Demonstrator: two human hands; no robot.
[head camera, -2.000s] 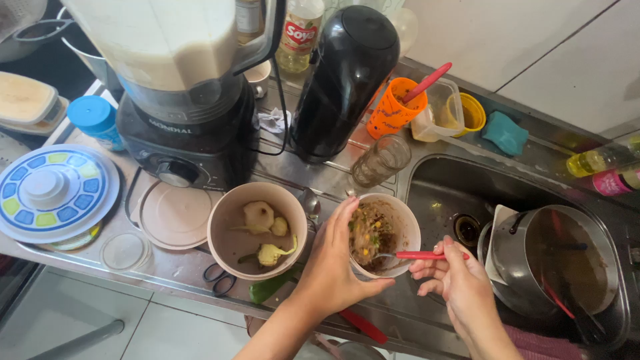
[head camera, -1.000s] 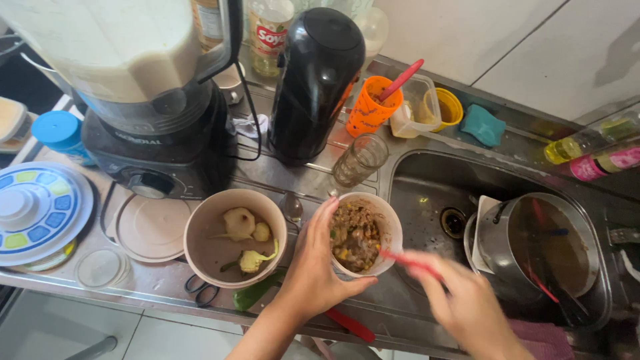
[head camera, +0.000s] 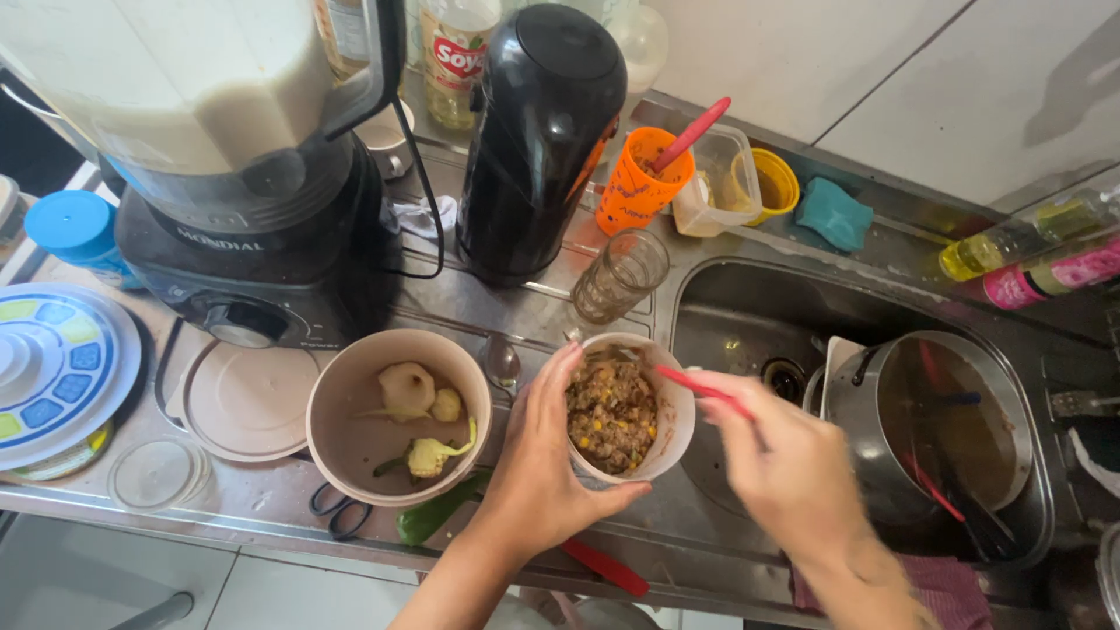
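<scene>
My left hand (head camera: 542, 455) grips the side of a white plastic tub (head camera: 679, 411) that holds a chunky brown mixture (head camera: 612, 411) with yellow bits. With my right hand (head camera: 779, 464) I hold a utensil by its red handle (head camera: 709, 391); its far end is in the mixture at the tub's upper edge. Left of the tub stands a larger beige bowl (head camera: 319, 437) containing pale vegetable trimmings (head camera: 429, 458). Between the two lies a metal spoon (head camera: 501, 360). A green pepper (head camera: 437, 512), scissors (head camera: 341, 510) and a red-handled utensil (head camera: 605, 567) lie along the counter's front.
A blender (head camera: 254, 262) with pale liquid stands at left, beside a black thermos (head camera: 542, 149). A glass (head camera: 619, 276), an orange cup (head camera: 646, 181) and a teal sponge (head camera: 833, 214) are behind. The sink (head camera: 726, 315) at right holds a pot (head camera: 853, 429) of murky liquid.
The mixture in the tub is piled differently from before. My right hand, with the red-handled utensil, has shifted about the tub's right side. My left hand keeps its hold on the tub.
</scene>
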